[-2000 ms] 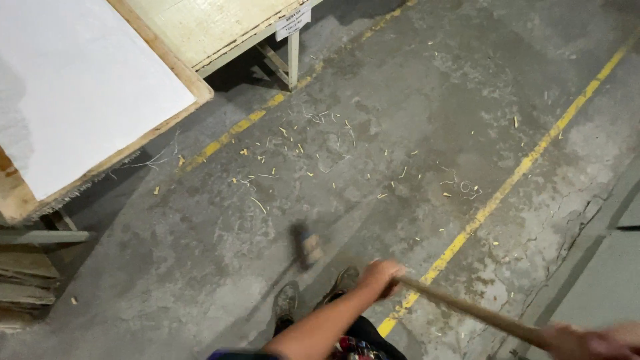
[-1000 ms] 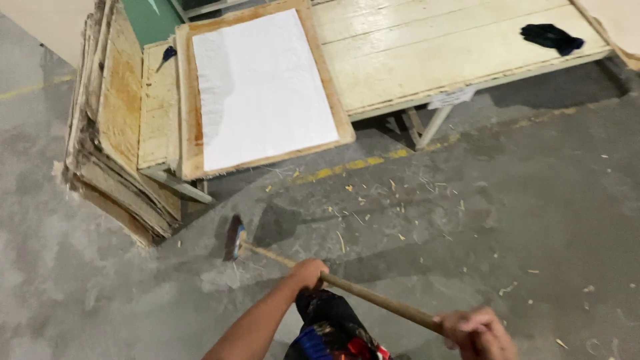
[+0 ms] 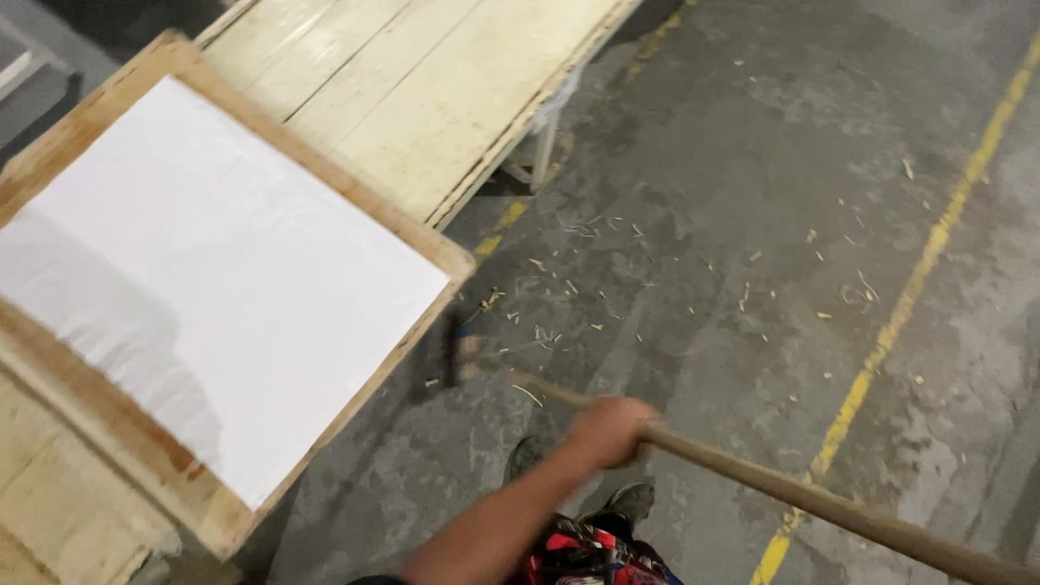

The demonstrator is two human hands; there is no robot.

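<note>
A broom with a long wooden handle [image 3: 780, 485] crosses the lower right of the head view. My left hand [image 3: 615, 431] is closed around the handle, partway along it. The handle runs out of view at the right edge, and my right hand is not seen. The blurred broom head [image 3: 459, 351] is low over or on the concrete floor, just right of the board's edge; whether it touches the floor is unclear. Thin pale shavings [image 3: 569, 287] and curled strips lie scattered on the floor beyond and to the right of the broom head.
At the left, a white sheet [image 3: 219, 268] lies on a wooden board [image 3: 357, 185] whose corner juts over the floor. A cream plank table [image 3: 439, 106] stands behind it. A yellow floor line [image 3: 910, 284] runs along the right. My shoes [image 3: 630, 500] are below my left hand.
My right hand, on the handle a second ago, is out of view now. The view has swung, bringing the white sheet and board nearer. My left hand stays on the handle.
</note>
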